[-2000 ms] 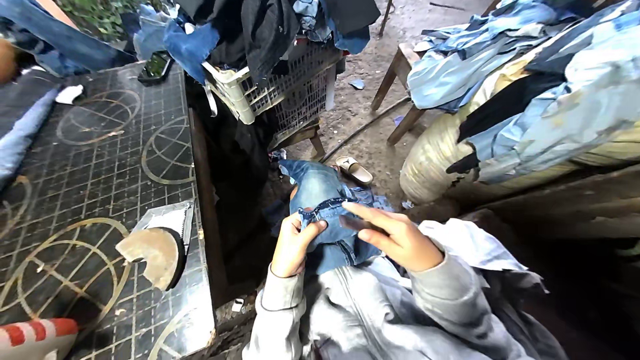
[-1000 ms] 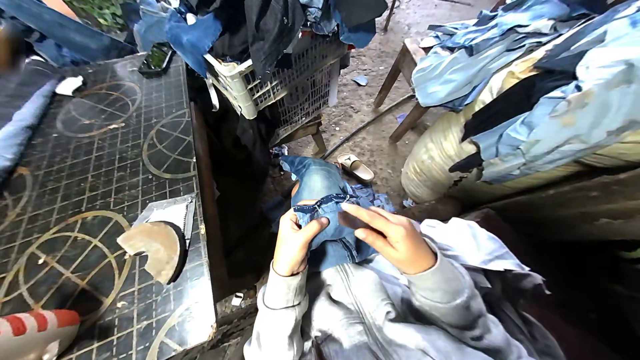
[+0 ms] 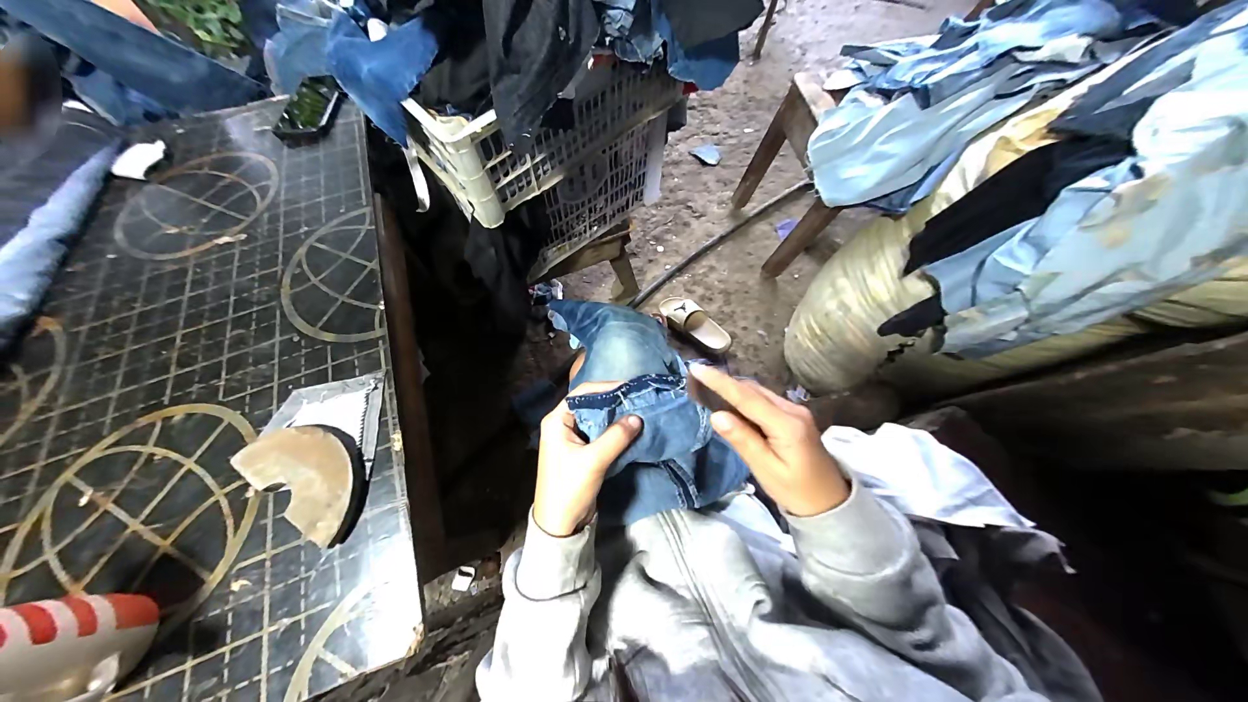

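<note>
A piece of blue denim [image 3: 624, 341] lies over my lap, with a dark stitched edge across its middle. My left hand [image 3: 575, 458] grips the denim just below that edge, thumb on top. At the right end of the same edge is my right hand [image 3: 775, 439], its index finger and thumb extended close to the cloth. Whether those fingertips pinch anything is too blurred to tell. Grey sleeves cover both wrists.
At the left, a patterned table [image 3: 322, 380] holds a curved, broken-looking piece [image 3: 307, 478] and a phone [image 3: 308, 109]. Ahead stands a plastic crate [image 3: 575, 166] heaped with cloth. Light-blue fabric [image 3: 1063, 244] covers a sack at the right; a sandal [image 3: 695, 324] lies on the ground.
The dark stitched edge of the denim has shifted a little between my hands. Both hands stay at nearly the same place.
</note>
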